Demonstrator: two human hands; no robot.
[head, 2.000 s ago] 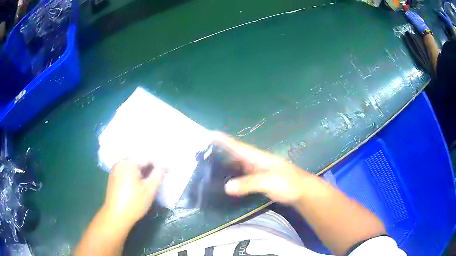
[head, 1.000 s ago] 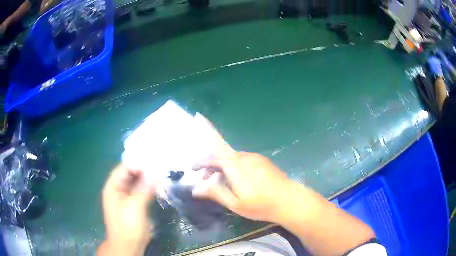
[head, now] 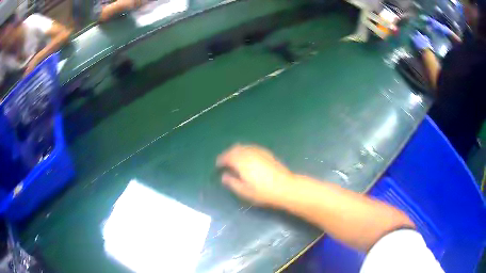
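A bright white, overexposed stack of sheets or flat bags (head: 157, 229) lies on the green table at the lower left. My right hand (head: 253, 173) is over the table to the upper right of the stack, apart from it. It is blurred with its fingers curled, and I cannot tell whether it holds anything. My left hand is not in view.
A blue crate (head: 40, 184) with clear bagged goods is at the left. Crinkled bags (head: 18, 261) lie below it. A blue bin (head: 453, 186) is at the right. Dark clumps (head: 282, 50) lie on the far strip. Other people sit at the far left and right.
My right hand has left the stack and moved up over the table. My left hand has gone out of view. The dark bagged item by the stack no longer shows. The view has shifted.
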